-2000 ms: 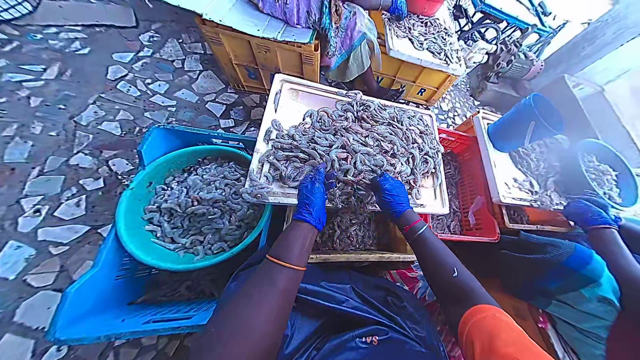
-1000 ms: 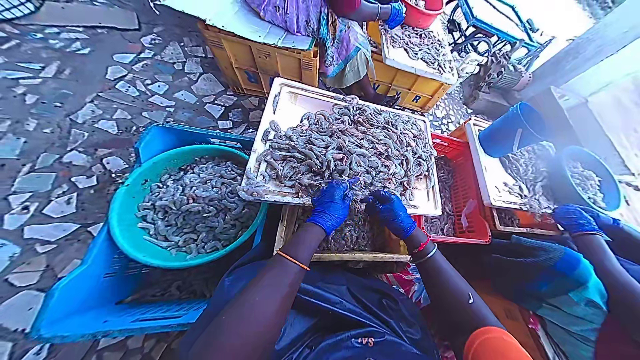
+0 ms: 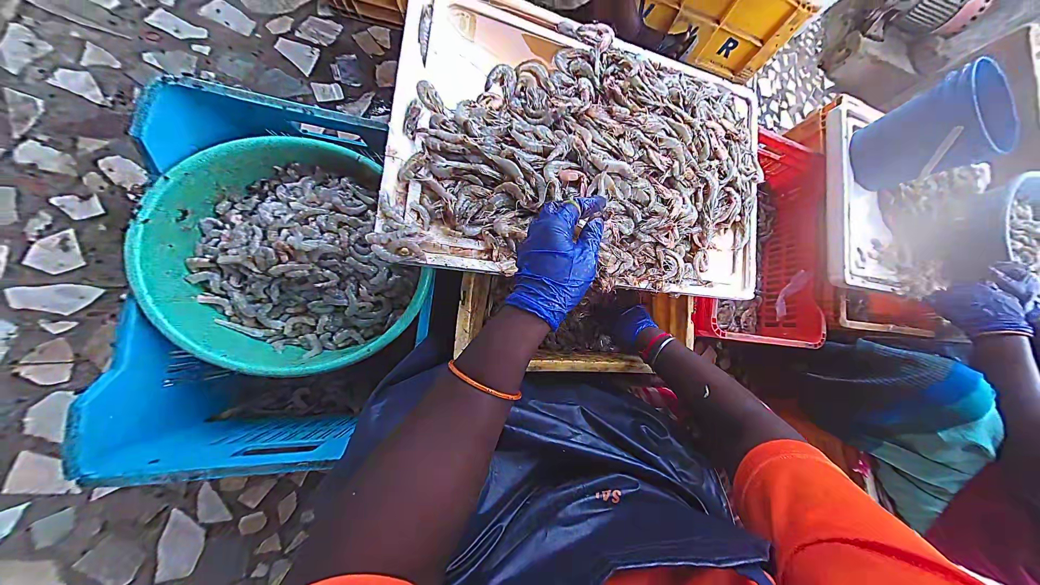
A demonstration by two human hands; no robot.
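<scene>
A white tray (image 3: 735,280) heaped with whole shrimp (image 3: 601,154) lies in front of me. My left hand (image 3: 561,258), in a blue glove, is at the tray's near edge with its fingertips at the shrimp; whether it grips one is hard to tell. Lower and to the right, my gloved right hand (image 3: 632,323) reaches into a wooden-edged crate (image 3: 585,362) under the tray, its fingers hidden over a dark heap. To the left, a green basin (image 3: 158,244) holds many greyish shrimp that look peeled (image 3: 301,260).
The basin rests on a blue plastic crate (image 3: 122,406). Right of the tray are a red crate (image 3: 800,321), another white tray (image 3: 841,203) with a blue bucket (image 3: 910,130), and a co-worker's gloved hands (image 3: 987,305). A yellow crate (image 3: 723,36) stands beyond.
My hands were close together at the tray's near edge; now my right hand is down in the crate below, while my left is at the shrimp. The view has moved closer.
</scene>
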